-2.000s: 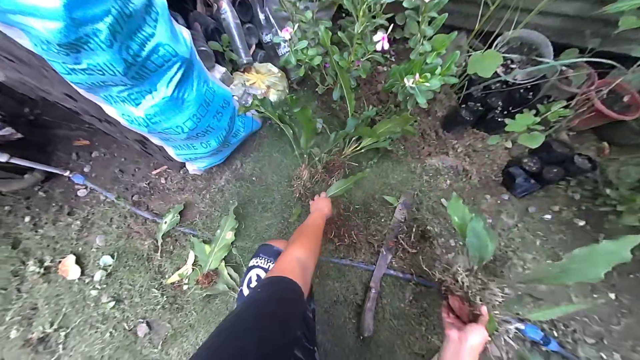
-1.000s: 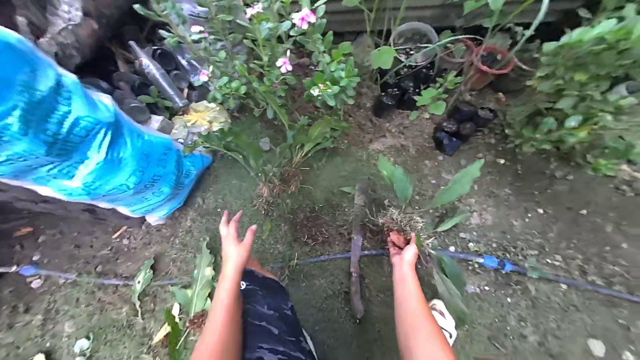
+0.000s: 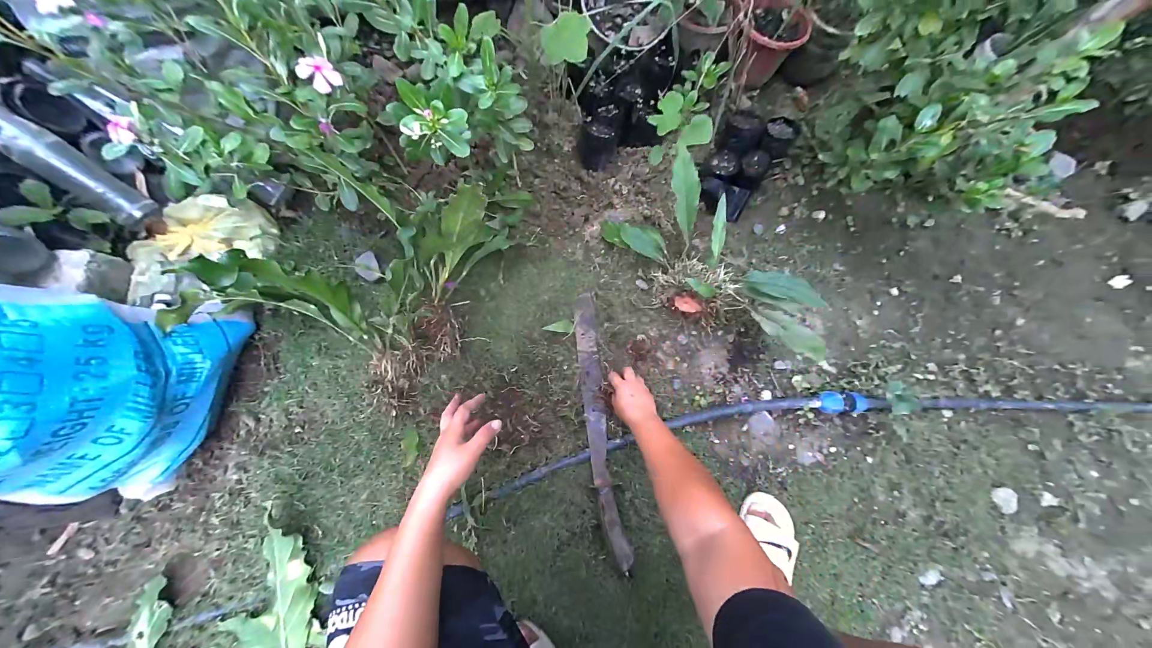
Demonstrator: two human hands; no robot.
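Observation:
My left hand hovers with fingers apart and nothing in it, just below the roots of uprooted leafy plants on the mossy ground. A long flat piece, perhaps a worn blade or a wood strip, lies lengthwise between my hands. My right hand is beside its right edge, fingertips bent down; whether they touch it cannot be told. Beyond that hand, a leafy plant clump with dry fibrous roots and a reddish-brown piece rests on the soil.
A blue hose with a blue connector runs under the long piece. A blue-and-white sack is at left. Pink-flowered plants, black seedling bags and a reddish pot stand at the back. Cut leaves lie near my knee.
The plant clump that was in my right hand now lies on the ground farther forward, let go. My right hand has moved beside the long flat piece. The view has shifted.

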